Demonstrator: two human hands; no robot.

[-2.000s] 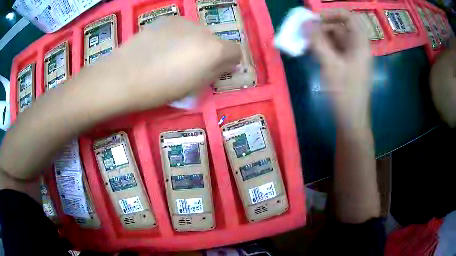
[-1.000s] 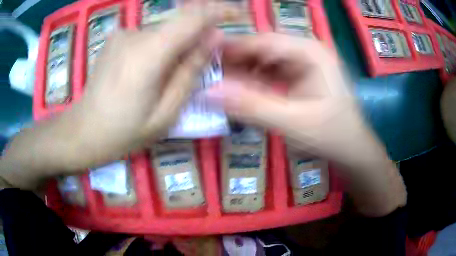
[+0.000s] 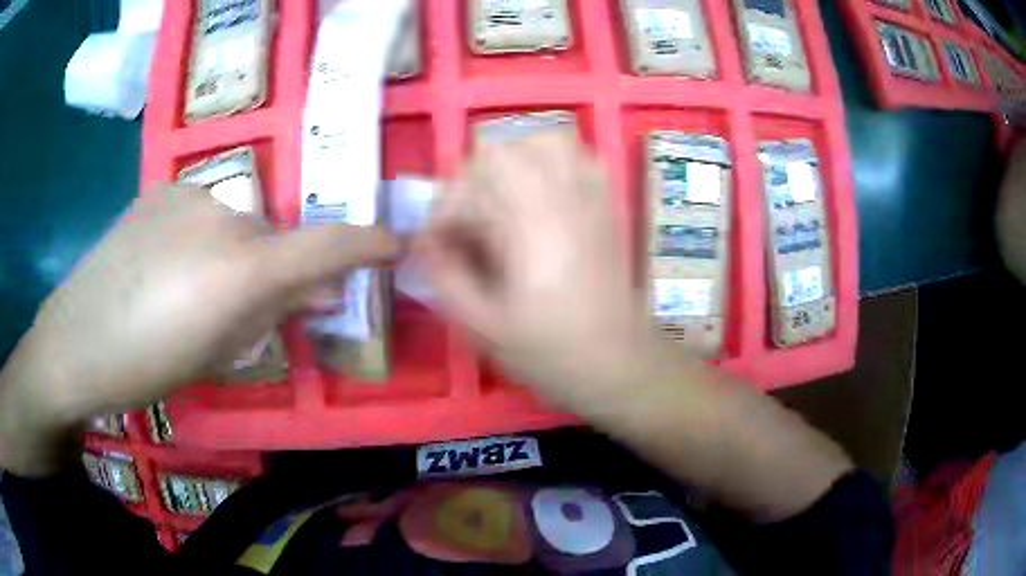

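Observation:
A long white printed label strip [image 3: 347, 124] lies up and down across the left part of the red foam tray [image 3: 518, 421], over a phone. My left hand [image 3: 186, 293] is at the strip's lower part, its index finger reaching right across it. My right hand [image 3: 529, 253] is blurred, fingers bent together beside a small white piece [image 3: 414, 214] next to the strip. Whether it grips this piece is unclear. Gold-beige open-backed phones, such as this one with a white label [image 3: 687, 242], lie in the pockets. My right hand partly covers another phone.
A second red tray [image 3: 925, 81] with phones is at the upper right. More red trays with phones show at the lower left. White curled backing paper [image 3: 110, 73] lies on the dark bench at the upper left. Another person's arm [image 3: 1013, 203] is at the right edge.
The tray now appears further right and higher in view. My hands have moved lower and apart. The strip now stretches long over the tray, where a folded white piece was between my hands before.

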